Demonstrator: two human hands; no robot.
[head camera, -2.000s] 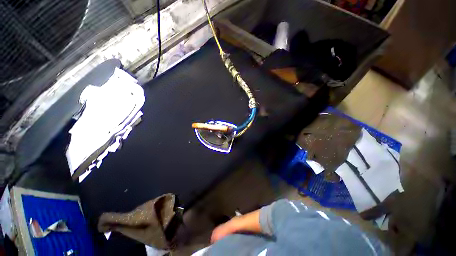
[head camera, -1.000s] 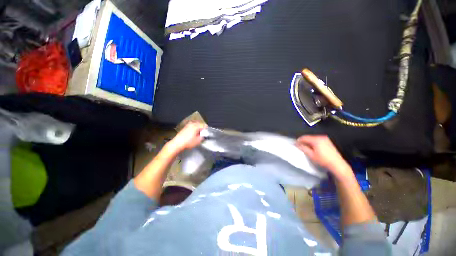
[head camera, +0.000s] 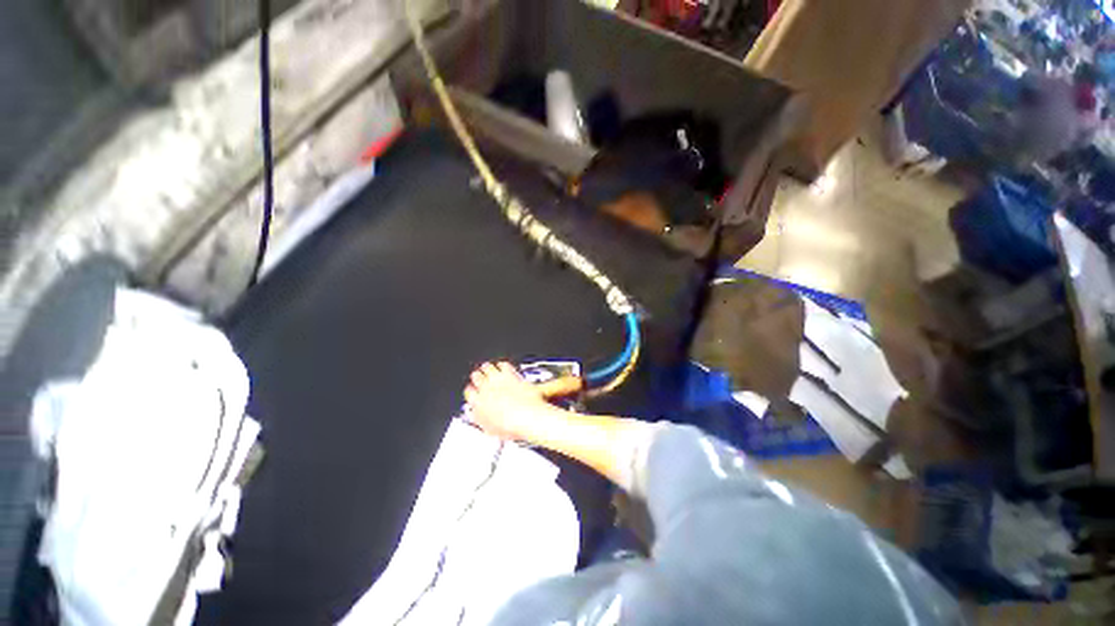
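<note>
My right hand (head camera: 499, 401) is closed around the handle of the steam iron (head camera: 553, 371), near the front middle of the black table. My hand covers most of the iron. A white garment panel (head camera: 511, 520) with a thin dark seam line lies on the table just below the iron and runs to the bottom edge of the picture. My left hand is not in view. A stack of white panels (head camera: 135, 452) lies at the left, with jagged edges on its right side.
The black table (head camera: 355, 318) carries the blue iron hose and wrapped line (head camera: 550, 245). A blue crate (head camera: 783, 434) with white and brown panels (head camera: 850, 385) stands on the floor at right. A large box (head camera: 734, 104) with dark contents stands behind the table.
The white panel, blurred between both my hands one second ago, now lies on the table. My right hand has moved onto the iron. My left hand has left the view, and the view has turned.
</note>
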